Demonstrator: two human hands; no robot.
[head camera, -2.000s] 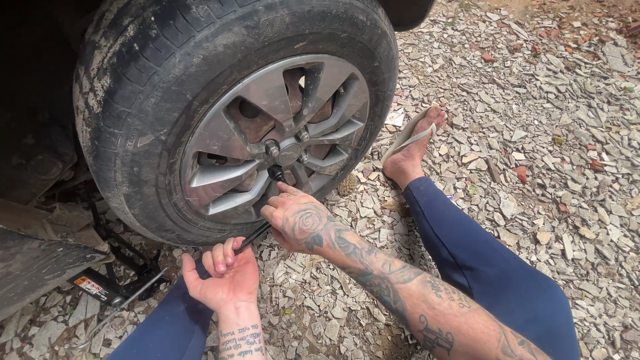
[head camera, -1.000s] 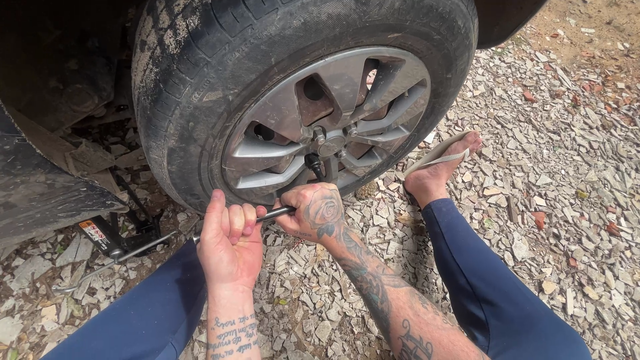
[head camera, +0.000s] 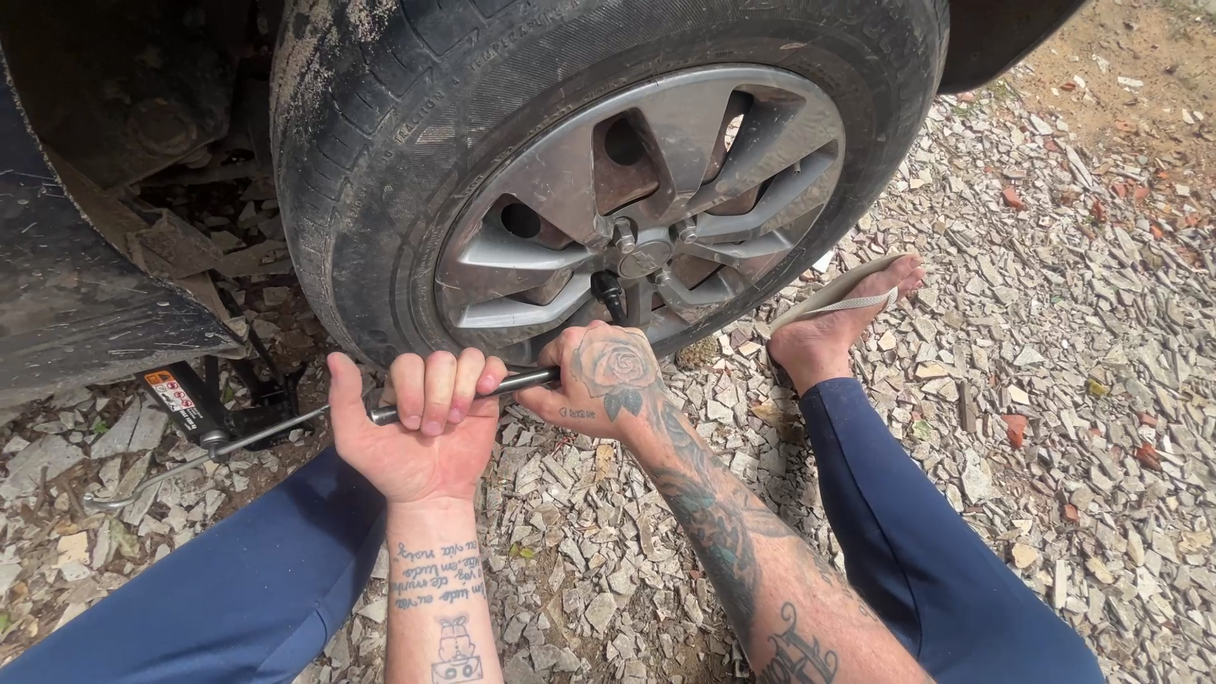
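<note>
A black lug wrench (head camera: 527, 380) has its socket end on a lower-left lug position of the car wheel's alloy rim (head camera: 698, 119). Palm up, my left hand (head camera: 423, 432) has its fingers curled over the wrench's handle near its free end. My right hand (head camera: 598, 380) is wrapped around the wrench close to its bend, just below the rim. Other lug nuts (head camera: 624, 233) show around the center cap (head camera: 644, 258). The dusty tire (head camera: 370, 190) surrounds the rim. My right fingers are partly hidden behind the hand.
A black car jack (head camera: 190, 404) with a warning label and a hooked metal crank rod (head camera: 256, 437) stands at the left, beneath the body panel (head camera: 95, 275). My legs in blue trousers lie on both sides, with my sandaled foot (head camera: 845, 313) beside the tire on stone chips (head camera: 1016, 380).
The wrench handle, sloping down toward my left hand two seconds ago, now lies closer to level. My left hand has risen relative to the wheel and its fingers are wrapped over the handle.
</note>
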